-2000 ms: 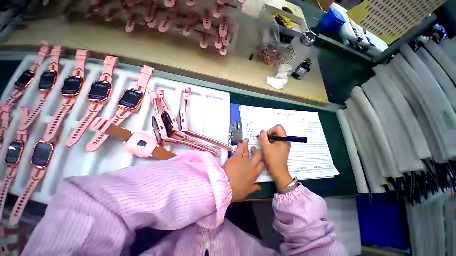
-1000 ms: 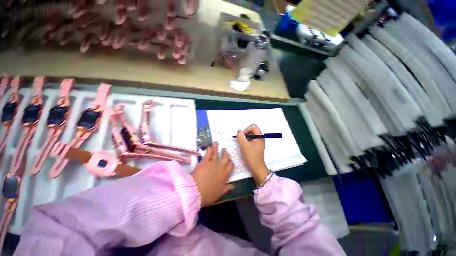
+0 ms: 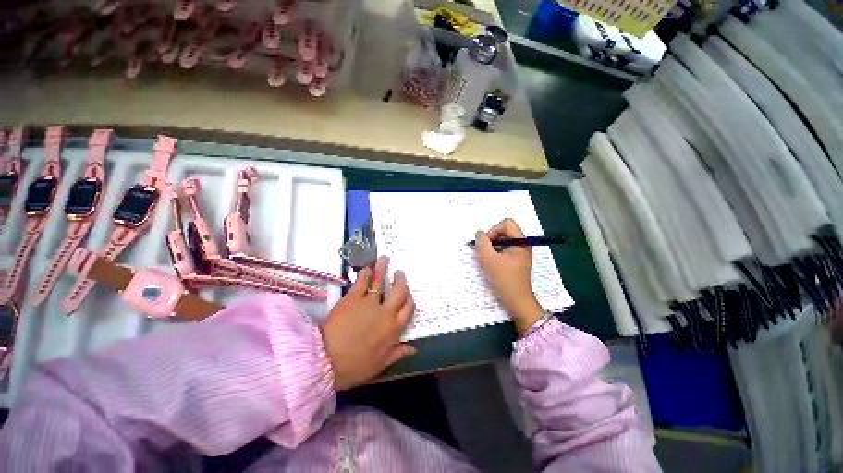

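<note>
The record sheet lies on a blue clipboard with a silver clip at its left. My right hand holds a black pen, its tip at the upper middle of the sheet. My left hand lies flat with fingers apart on the sheet's lower left edge, holding nothing. Left of it is the white blister tray with pink-strap smartwatches and several folded ones on their sides. A brown-strap smartwatch lies back up across them, partly behind my left sleeve.
Behind is a beige ledge with stacked pink-strap trays, a clear bottle, a small dark bottle and white tissue. On the right stands the stack of trays with black straps. A yellow dotted sheet is at the top.
The camera view has shifted. My right hand and the pen have moved right across the sheet, away from my left hand. My left hand remains at the sheet's lower left.
</note>
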